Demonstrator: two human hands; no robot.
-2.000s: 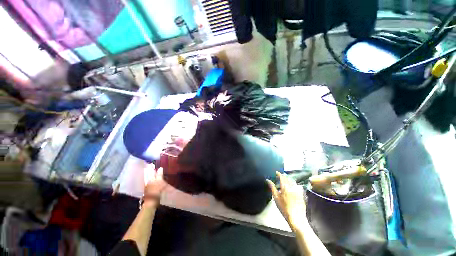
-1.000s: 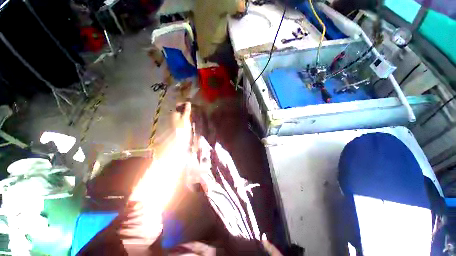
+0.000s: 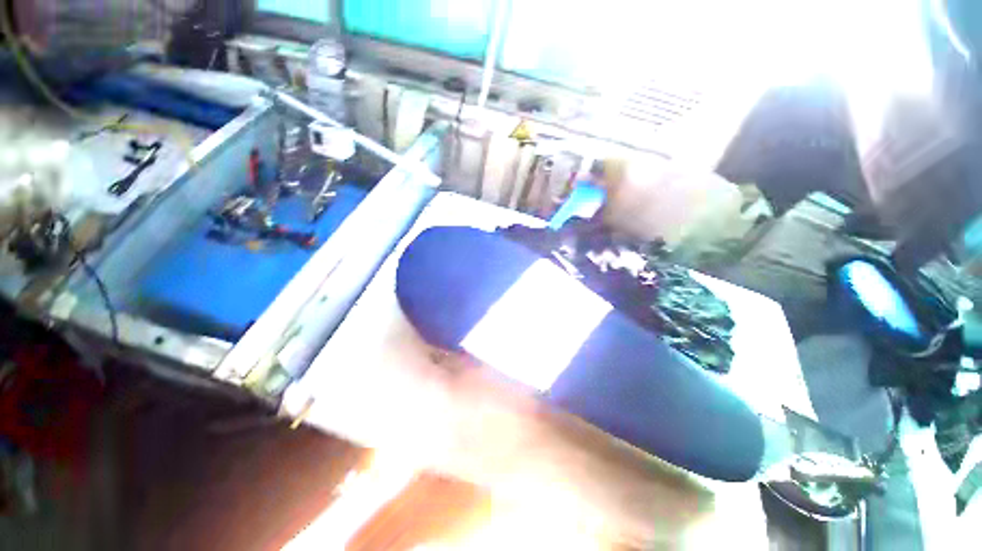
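The long dark blue padded pressing form (image 3: 668,404) lies bare and slanted across the view, with a sunlit white patch near its left end. Bunched black cloth (image 3: 689,312) lies behind it. The steam iron (image 3: 829,468) is at the form's right end, small and blurred, on a dark rest mat. At the bottom edge, strong glare and blurred orange shapes may be a hand or forearm. I cannot make out either hand's fingers or what they hold.
White table top (image 3: 350,382) under the form. A blue upright piece (image 3: 576,205) stands behind it. At left is a machine with metal fittings over a blue bed (image 3: 205,285). Dark garments (image 3: 797,145) hang at upper right. A neighbouring blue form (image 3: 878,296) is at far right.
The view swung left to the floor and back. The dark garment that covered the form two seconds ago is off it. My hands, clear then, are no longer distinguishable.
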